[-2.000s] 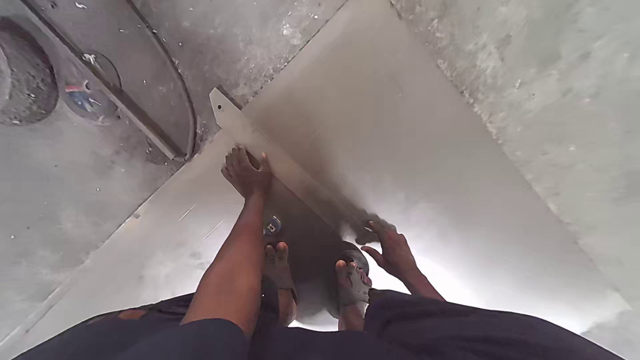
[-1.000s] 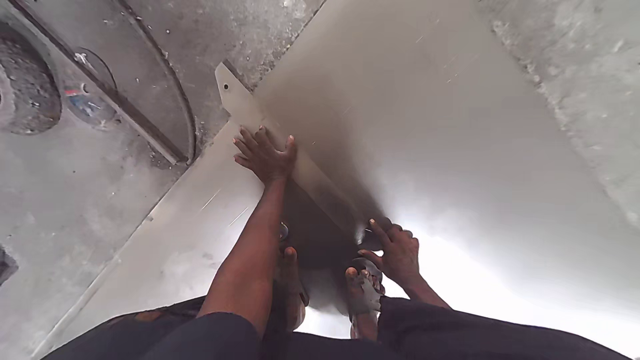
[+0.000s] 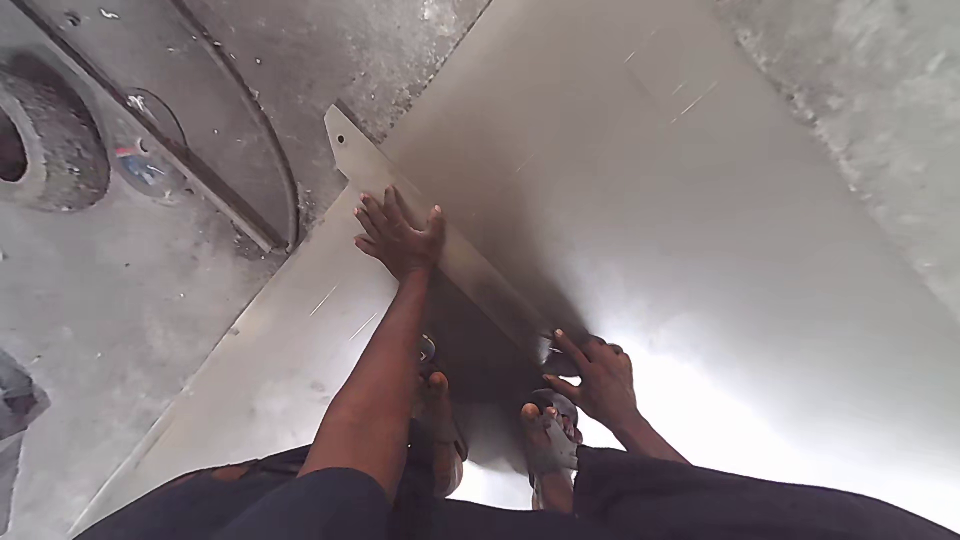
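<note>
A large sheet of smooth metal lies on the floor under my sandalled feet. Across it runs a long, narrow metal straightedge with a holed, angled end that juts past the sheet's edge. With fingers spread, my left hand presses down on the straightedge near that end. My right hand is at its nearer end, with the index finger stretched out and the thumb apart. A dark object lies beneath or against the right fingers; its kind and whether it is gripped cannot be told.
Concrete floor surrounds the sheet. At the upper left are a thick round object like a small tyre, a long metal bar, a curved hose or cable and a clear round item. A crumpled object lies at the left edge.
My left hand has gone from a more closed pose beside the straightedge to lying on it with fingers spread. My right hand stays near the near end. The view has shifted slightly.
</note>
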